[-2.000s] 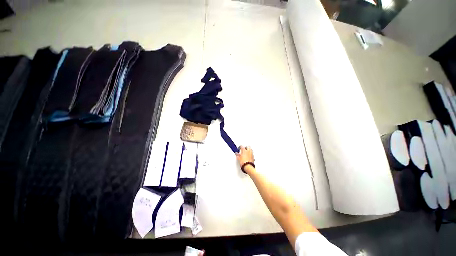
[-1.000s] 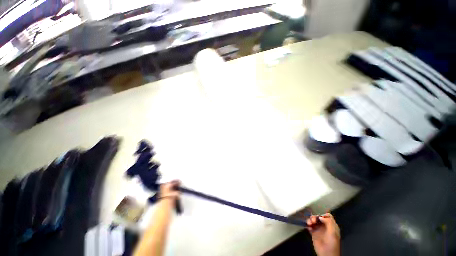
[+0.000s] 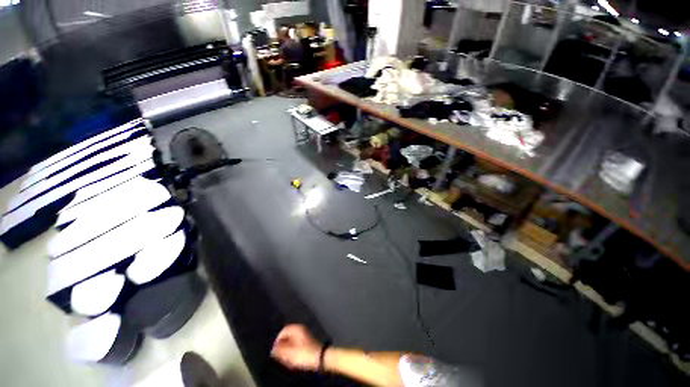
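My right hand (image 3: 296, 348), with a dark band at the wrist, reaches in from the lower right over the dark floor beside the table edge. Its fingers are curled and blurred; I cannot tell whether they hold anything. My left hand is not in view. The navy tie strip does not show. Rounded cut pieces (image 3: 98, 293) with white tops and long dark stacks (image 3: 83, 240) topped with white paper lie on the pale table at the left. A white paper roll (image 3: 163, 376) with a dark open end is cut off by the bottom edge.
A floor fan (image 3: 197, 147) stands beyond the stacks, with a wide machine (image 3: 181, 91) behind it. A cable (image 3: 344, 235) and scraps (image 3: 435, 276) lie on the floor. A long table (image 3: 575, 170) with fabric heaps stands at the right. A person (image 3: 291, 49) is far back.
The view has swung right, away from the tie strips and quilted panels to the floor. My left hand and the stretched navy strip are out of view. My right hand's fingers are now curled.
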